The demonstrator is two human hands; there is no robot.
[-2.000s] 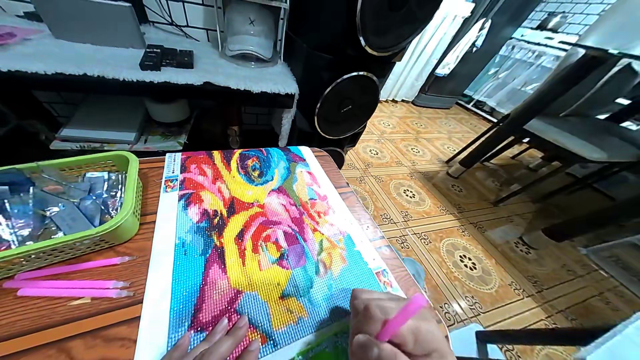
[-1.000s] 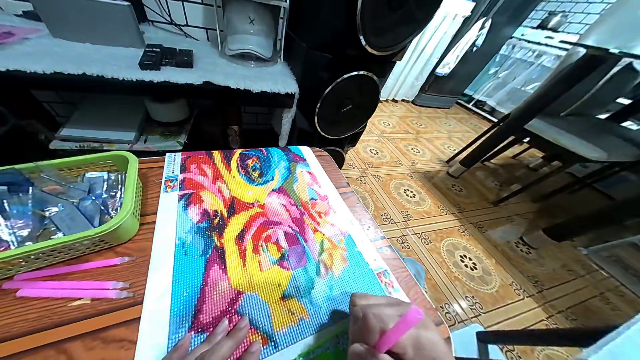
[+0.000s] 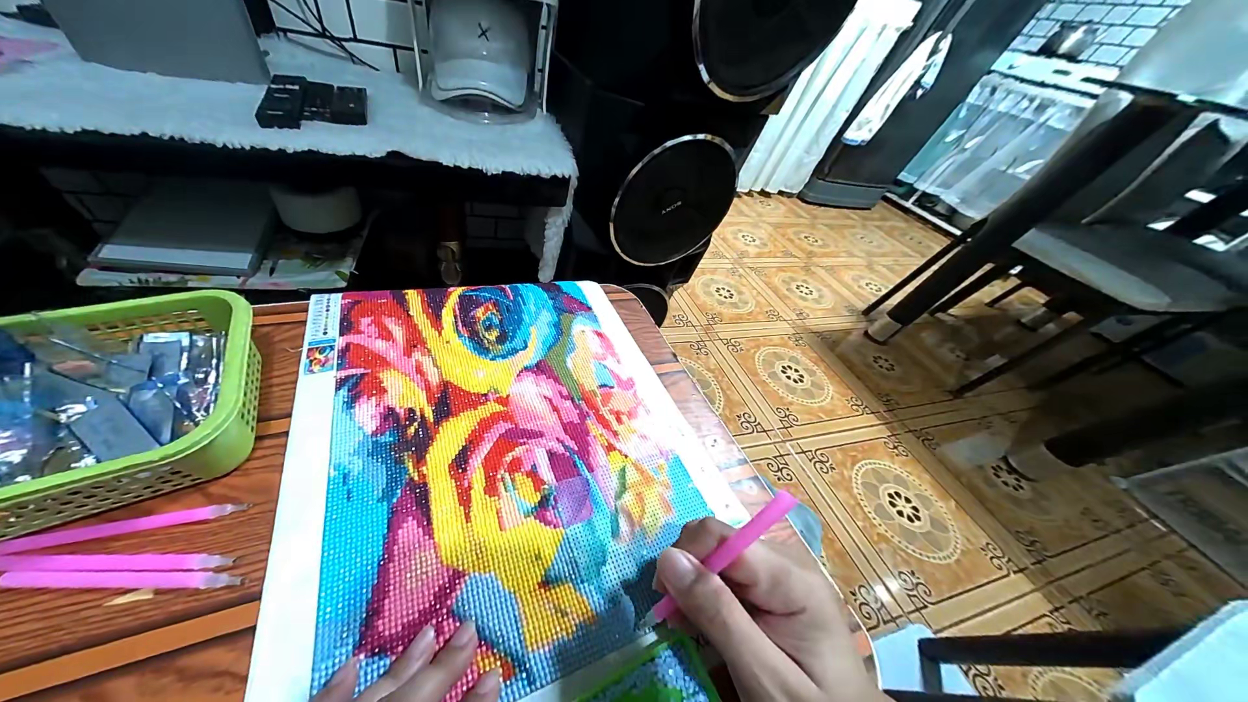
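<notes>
A diamond painting canvas of colourful roses (image 3: 526, 468) lies on the wooden table. My right hand (image 3: 756, 604) grips a pink diamond painting pen (image 3: 749, 532), its tip at the lower right part of the canvas. Just below that tip, a green tray (image 3: 653, 678) holding small pale drills is partly hidden by the hand and cut off by the frame. My left hand (image 3: 424, 673) rests with its fingers spread on the canvas's lower left part; only the fingers show. Several more pink pens (image 3: 117, 563) lie on the table left of the canvas.
A green plastic basket (image 3: 239, 390) filled with small plastic bags stands at the left. Behind the table is a shelf with a white fluffy cover (image 3: 409, 136), holding a cap (image 3: 481, 58) and small black items. A black loudspeaker (image 3: 673, 200) and dark chairs (image 3: 1102, 263) stand beyond.
My right hand has moved up slightly from the bottom edge, and the pen tip, hidden before, now shows on the canvas. The left hand has stayed about where it was.
</notes>
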